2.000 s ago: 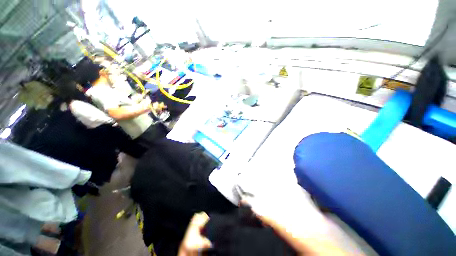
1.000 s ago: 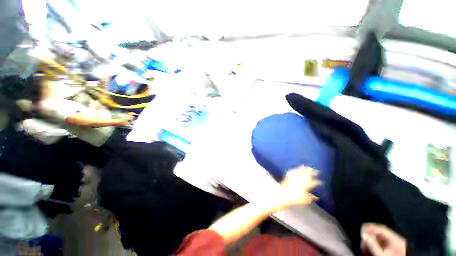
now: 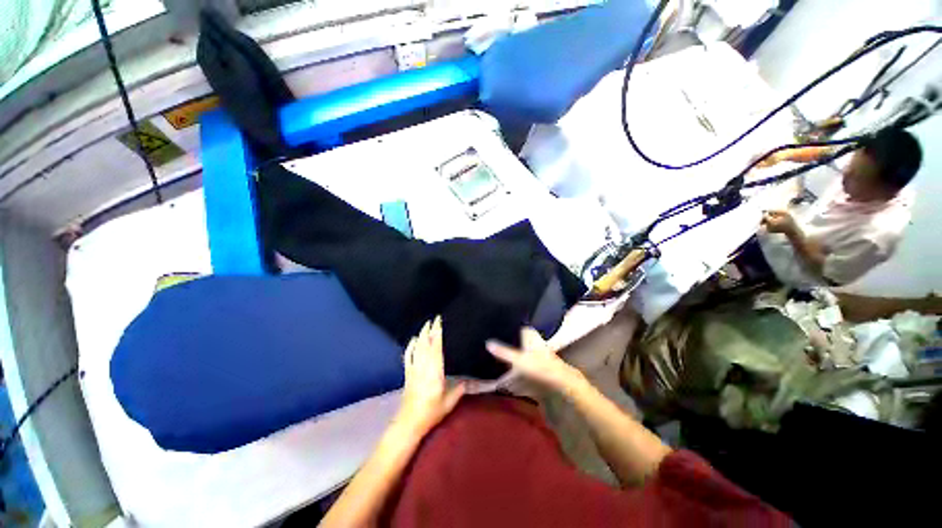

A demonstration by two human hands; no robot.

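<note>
The black garment [image 3: 434, 284] lies over the right part of the dark-blue padded arm [image 3: 253, 356] and across the white ironing table [image 3: 341, 170]. One narrow part of it reaches up to the bright blue support. My left hand [image 3: 426, 373] lies at the garment's near edge, fingers pointing away from me. My right hand [image 3: 529, 363] is just right of it at the near edge, fingers spread, a little blurred. I cannot tell whether either hand grips the cloth. The steam iron [image 3: 618, 274] with a tan handle rests at the table's right end.
Bright blue support bars [image 3: 382, 101] stand behind the work, with a second blue padded arm [image 3: 558, 62] at the back. A small slab [image 3: 396, 218] and a silver-framed inset [image 3: 472, 183] are on the table. Black hoses [image 3: 713, 155] hang at right. A person [image 3: 842, 211] and olive cloth [image 3: 702, 361] are at right.
The view has swung right, bringing the iron and another person into sight. The garment lies farther right on the pad. My left hand has moved from the bare pad to the garment's near edge.
</note>
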